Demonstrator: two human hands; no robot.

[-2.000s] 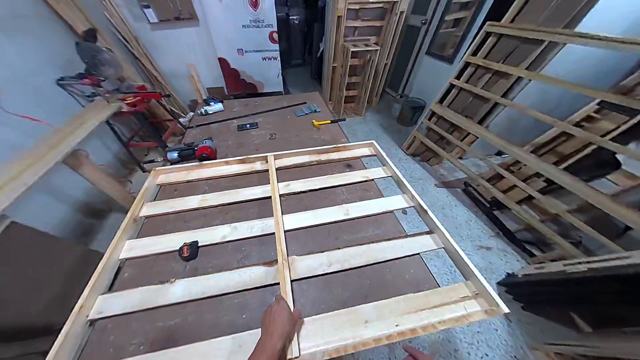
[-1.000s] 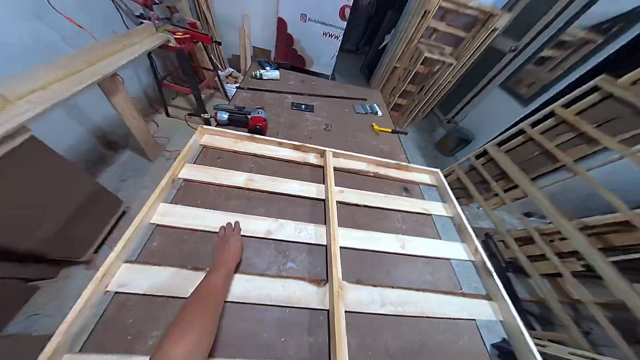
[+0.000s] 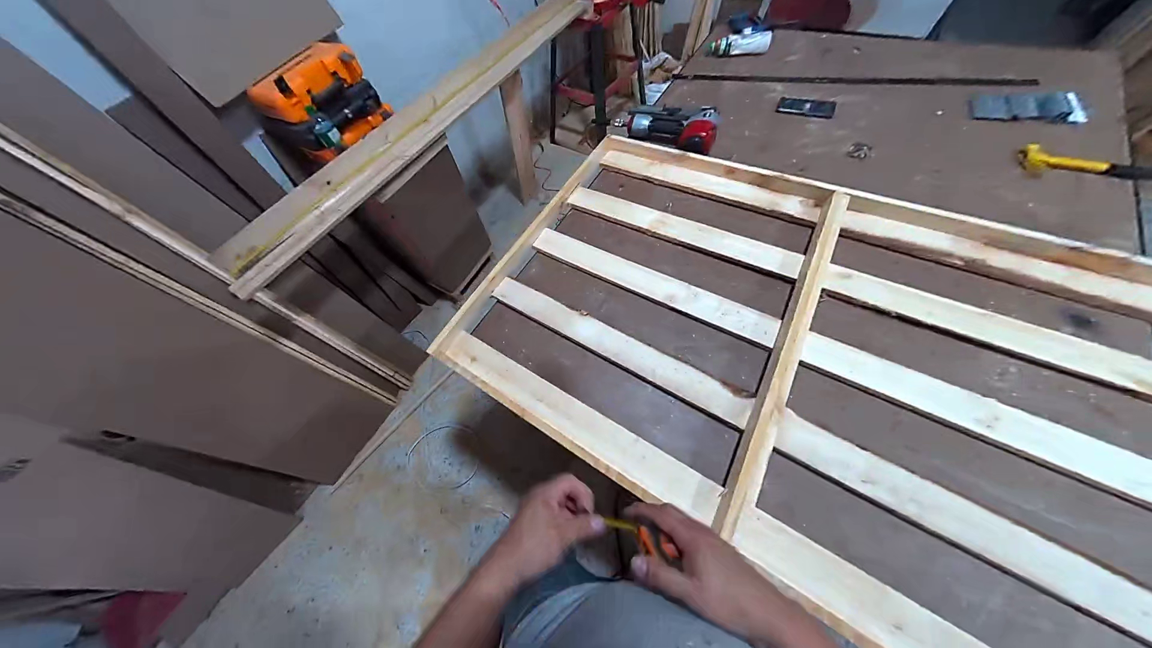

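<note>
My right hand [image 3: 697, 562] holds an orange and black tape measure [image 3: 655, 543] near my lap, just off the near edge of a slatted wooden frame [image 3: 781, 360]. A short length of yellow blade sticks out of its case. The fingertips of my left hand [image 3: 553, 522] are pinched at the end of that blade; the hook itself is hidden. The frame lies flat on a brown-topped worktable [image 3: 909, 117], with a centre bar and several pale slats.
Beyond the frame lie a red and grey power tool [image 3: 670, 128], a black phone-like object [image 3: 805, 108] and a yellow-headed hammer [image 3: 1066, 164]. A long board [image 3: 405, 144] juts in at upper left, near an orange case [image 3: 306, 90]. Brown panels [image 3: 180, 342] lean at left.
The tape measure, on the table inside the frame two seconds ago, is in my right hand. My left hand has come back from over the slats to the blade. The view has swung left and down.
</note>
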